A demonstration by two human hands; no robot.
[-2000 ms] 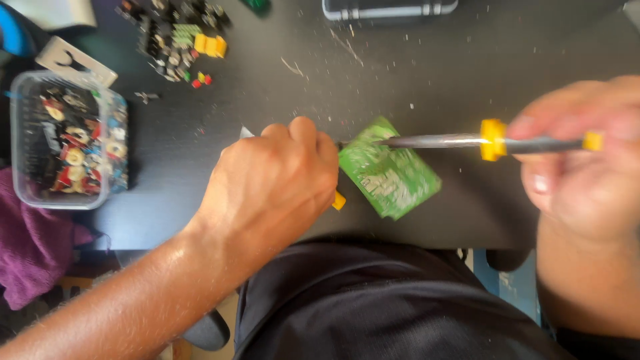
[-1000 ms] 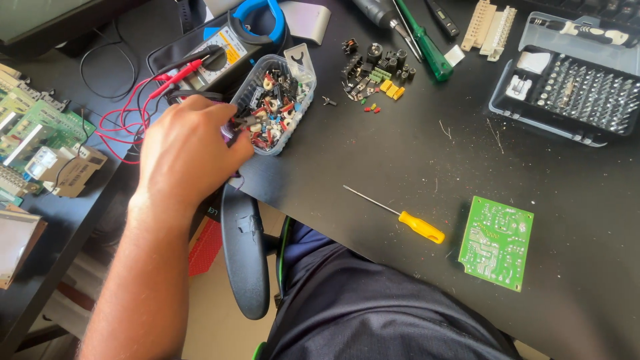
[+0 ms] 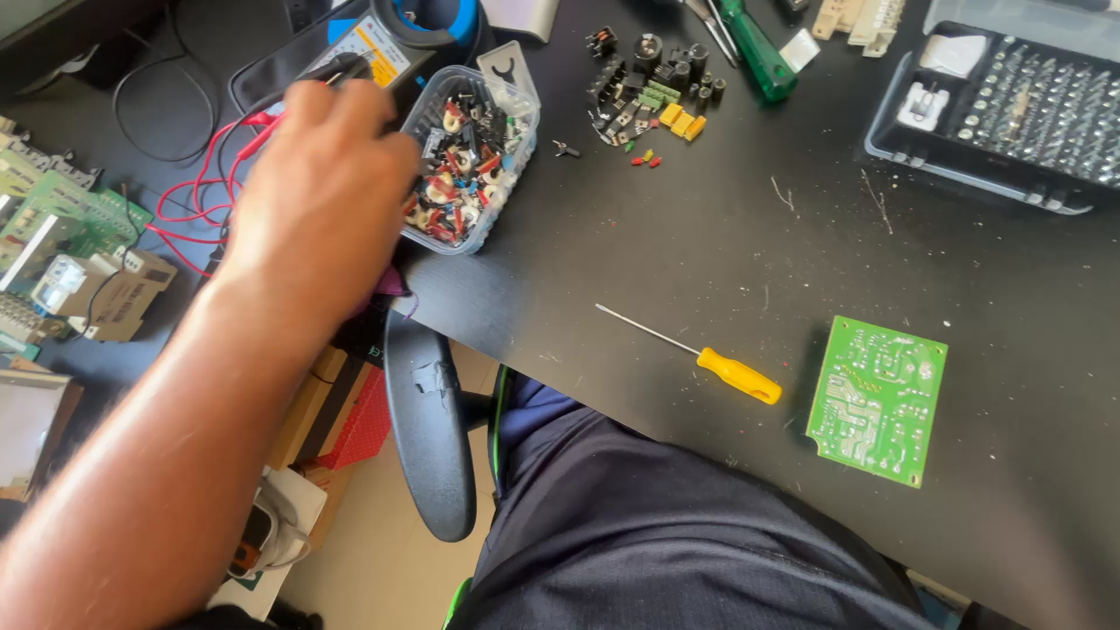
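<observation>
My left hand (image 3: 328,192) reaches over the left part of the desk, back of the hand up, between the red test leads (image 3: 254,140) and a clear plastic tub (image 3: 499,206) of loose electronic parts. Its fingertips are hidden, so what they touch or hold cannot be told. A clamp meter (image 3: 376,52) with a blue jaw lies just beyond the fingers. A yellow-handled screwdriver (image 3: 739,376) lies on the black desk. Right of it, a green circuit board (image 3: 878,402) rests solder side up. My right hand is out of the frame.
Sorted capacitors and other components (image 3: 652,83) lie behind the screwdriver, near a green-handled tool (image 3: 757,52). An open bit case (image 3: 1006,114) sits at the back right. More circuit boards (image 3: 74,219) lie at the far left. A chair armrest (image 3: 429,429) stands below the desk edge.
My left hand was at the circuit board two seconds ago and is now beside the tub and test leads. My right hand, which held a tool, has left the view. The view has swung left.
</observation>
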